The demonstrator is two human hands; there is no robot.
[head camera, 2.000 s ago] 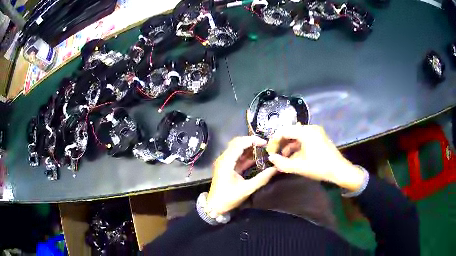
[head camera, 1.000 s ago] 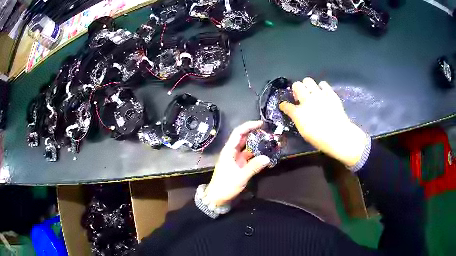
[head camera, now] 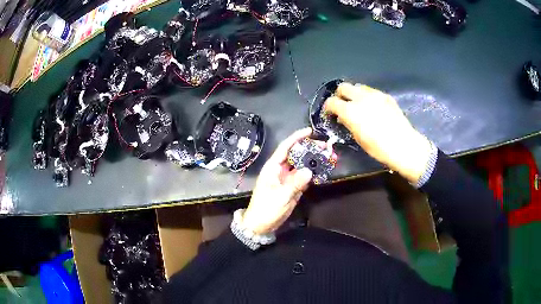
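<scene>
My left hand (head camera: pixel 277 189) holds a small round circuit board (head camera: pixel 312 161) with a dark centre between thumb and fingers, just above the mat's near edge. A short white cable (head camera: pixel 334 141) runs from the board towards the round black housing (head camera: pixel 319 107), which lies on the mat beyond it. My right hand (head camera: pixel 379 127) is over the housing, with its fingertips inside the rim. The hand covers much of the housing's inside, and I cannot tell whether the fingertips grip a part there.
Another housing (head camera: pixel 230 138) lies left of my hands on the dark green mat (head camera: pixel 379 59). Several units with red wires cluster farther left, more at the far side and right edge. A thin dark rod (head camera: pixel 295 71) lies beyond. Cardboard boxes (head camera: pixel 181 237) and a red stool (head camera: pixel 522 196) stand below.
From both hands working together at the small board, my right hand has moved up and right onto the housing. My left hand keeps the board, now facing up. The whole view has shifted slightly.
</scene>
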